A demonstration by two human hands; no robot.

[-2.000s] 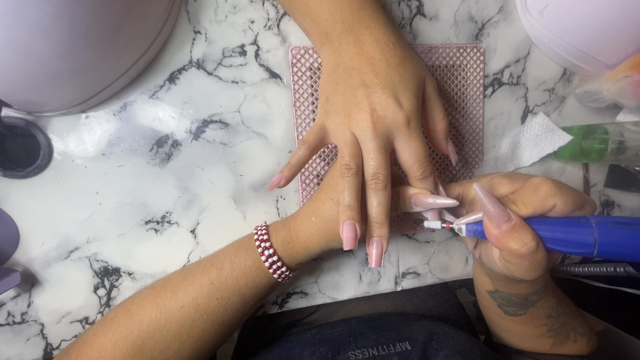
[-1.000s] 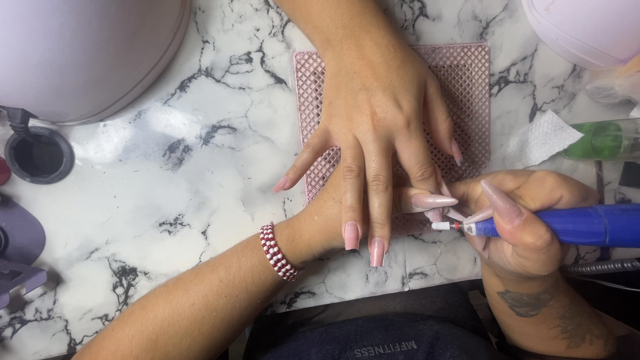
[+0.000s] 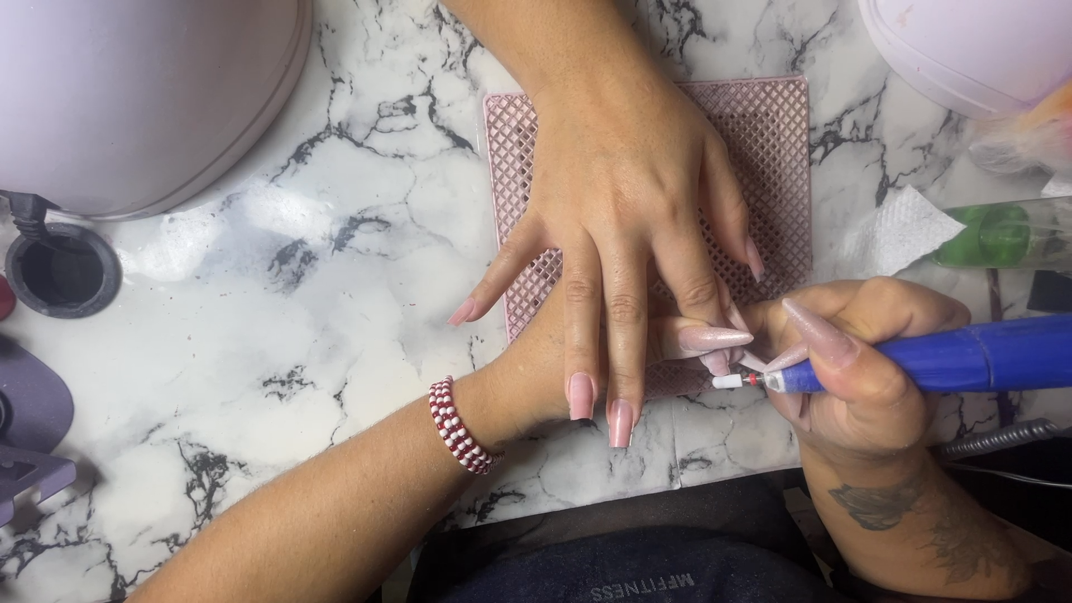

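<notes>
My left hand [image 3: 544, 352], with a red and white beaded bracelet [image 3: 456, 427] at its wrist, reaches partly under another person's hand [image 3: 620, 201] and holds one of its fingers near the nail. Pink nails show on that person's spread fingers. In my right hand [image 3: 871, 368] is a blue electric nail drill [image 3: 963, 356], held like a pen. Its white bit [image 3: 727, 381] points left, close to the held finger's tip; whether it touches the nail I cannot tell. Beneath the hands lies a pink lattice mat [image 3: 766, 151].
Large pale rounded housings stand at the upper left [image 3: 151, 92] and upper right [image 3: 963, 50]. A black round holder [image 3: 63, 270] and a purple stand [image 3: 33, 402] are at the left. Rightward lie a white wipe [image 3: 909, 230], a green-tinted clear bottle [image 3: 988, 234] and a coiled cord [image 3: 1005, 437].
</notes>
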